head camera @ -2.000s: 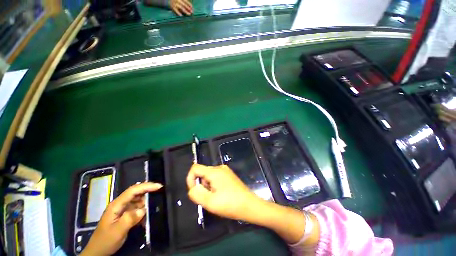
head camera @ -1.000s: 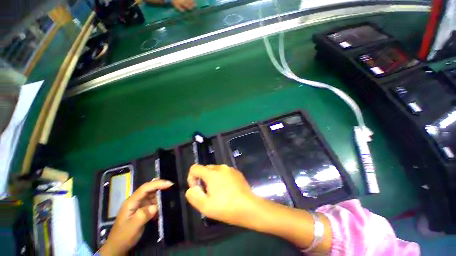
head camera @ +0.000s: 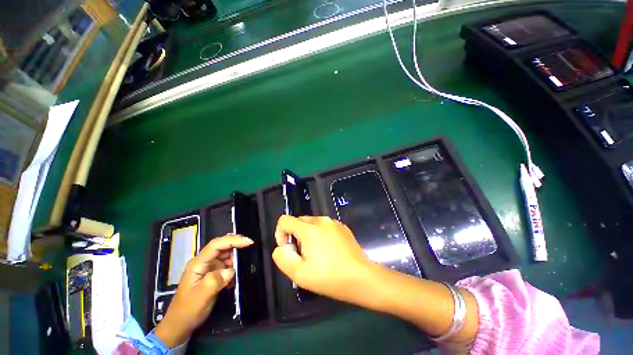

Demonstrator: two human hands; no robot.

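My left hand [head camera: 198,288] holds a thin black phone [head camera: 246,260] on edge in the second slot of the black tray [head camera: 503,258]. My right hand [head camera: 323,256] is closed on another thin phone [head camera: 297,194] standing on edge in the third slot; its fingers hide the phone's middle. An opened phone with a pale, yellow-edged battery [head camera: 182,253] lies in the leftmost slot. Two dark phones lie flat in the right slots, one with a dotted outline [head camera: 361,215] and one with a glossy face [head camera: 448,208].
A white marker pen [head camera: 533,218] lies right of the tray, beside the ends of a white cable [head camera: 479,104]. More trays with phones [head camera: 569,66] stand at the right. Papers [head camera: 111,298] and an open phone [head camera: 80,305] lie at the left. The metal conveyor edge [head camera: 277,52] crosses the back.
The view has shifted, so the tray appears further right and the conveyor higher. The third-slot phone is turned to show more of its face. Both hands keep their holds.
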